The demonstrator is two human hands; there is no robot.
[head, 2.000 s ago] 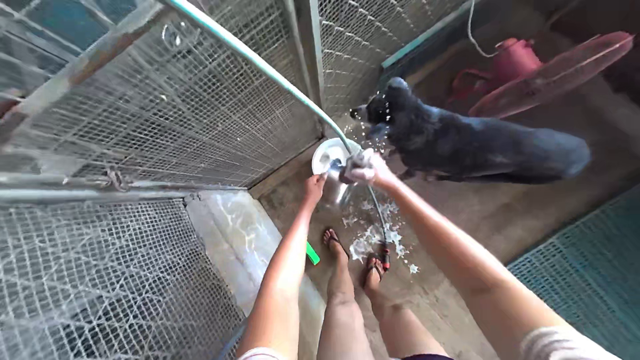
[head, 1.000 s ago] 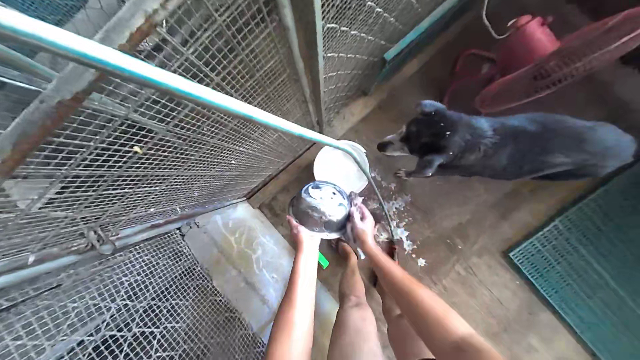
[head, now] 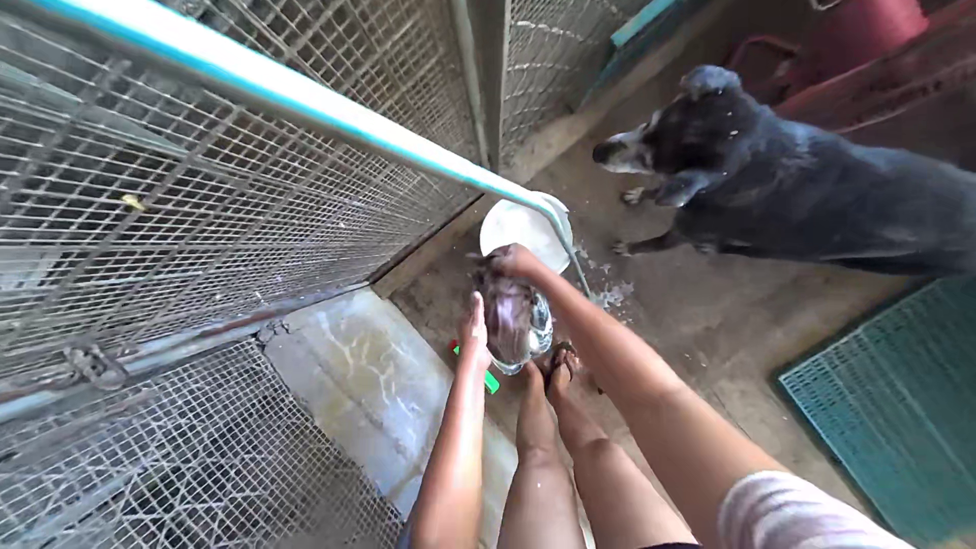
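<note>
A shiny metal bowl is held low in front of my legs, blurred by motion. My left hand grips its left side. At the bowl's far rim is my right hand, blurred; whether it holds a scrubber is unclear. Just beyond, a round white basin stands on the floor, partly behind my right hand. A pale green hose crosses the view from upper left and bends down past the basin's right side. Foam lies on the wet floor.
A black dog stands at right, its muzzle toward the basin. Wire mesh panels rise at left. A teal slatted panel lies lower right; red fan-like equipment stands upper right. A green object is near my feet, beside a concrete slab.
My right hand has moved from the bowl's right side to its far rim. The bowl showed its rounded metal surface earlier. The dog's head was lower a second ago.
</note>
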